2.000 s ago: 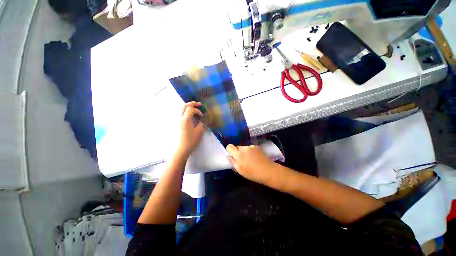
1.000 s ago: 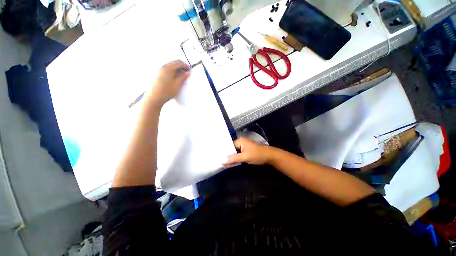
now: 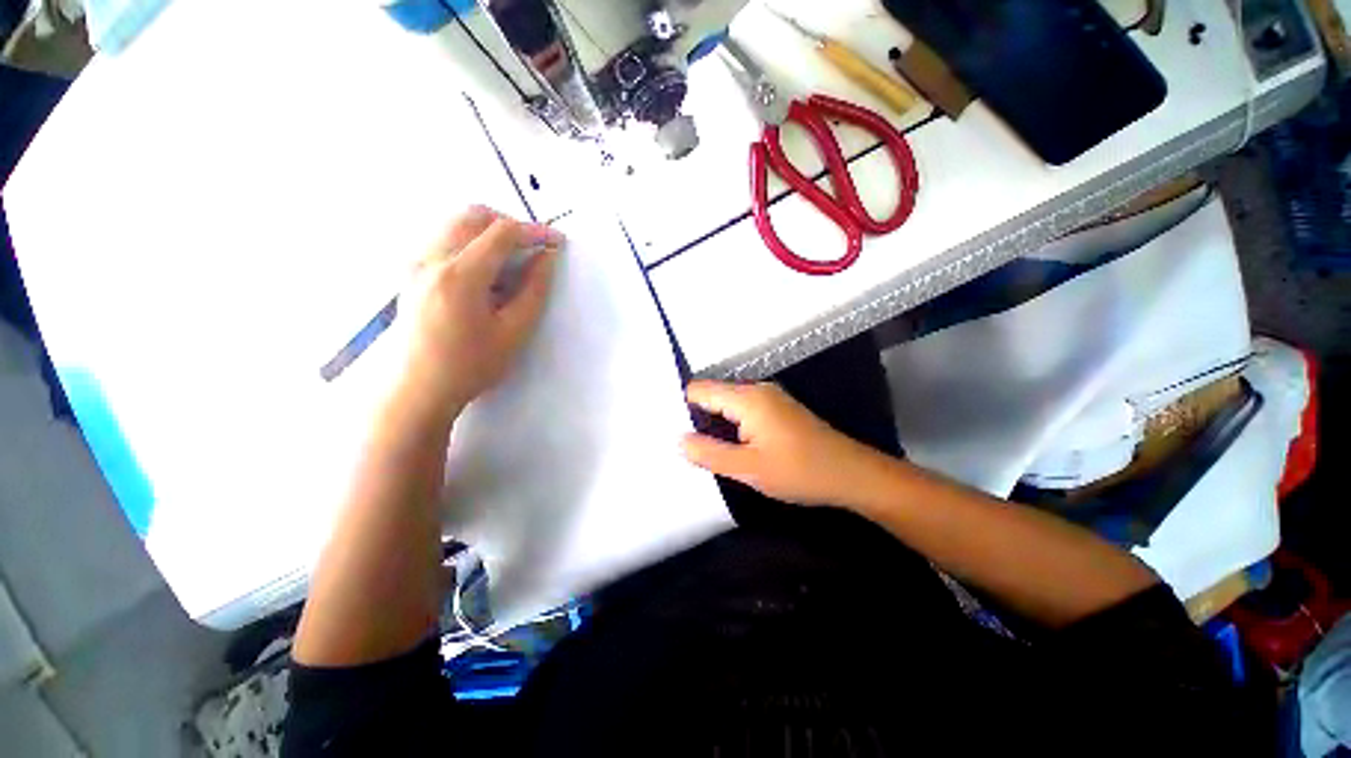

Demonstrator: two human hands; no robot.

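Observation:
The fabric panel point(image 3: 571, 430) lies white side up across the table's front edge, with a dark line along its right edge. My left hand point(image 3: 482, 304) is on its upper left part near the needle area, fingers bent and pinching at the fabric. A narrow strip with blue-grey marks point(image 3: 360, 341) shows left of that hand. My right hand point(image 3: 763, 437) holds the panel's right edge between thumb and fingers at the table's front. The presser foot area point(image 3: 600, 126) of the sewing machine is above the panel's top end; the needle tip cannot be made out.
Red-handled scissors point(image 3: 837, 185) lie right of the needle area. A wooden-handled tool point(image 3: 867, 74) and a black smartphone point(image 3: 1045, 67) lie beyond them. White cut pieces point(image 3: 1067, 348) are below the table at right. A blue basket point(image 3: 496, 674) shows under the front edge.
The panel has turned from its plaid face to its white face, and its top end is nearer the needle. My left hand moved up toward the machine. The view has shifted closer.

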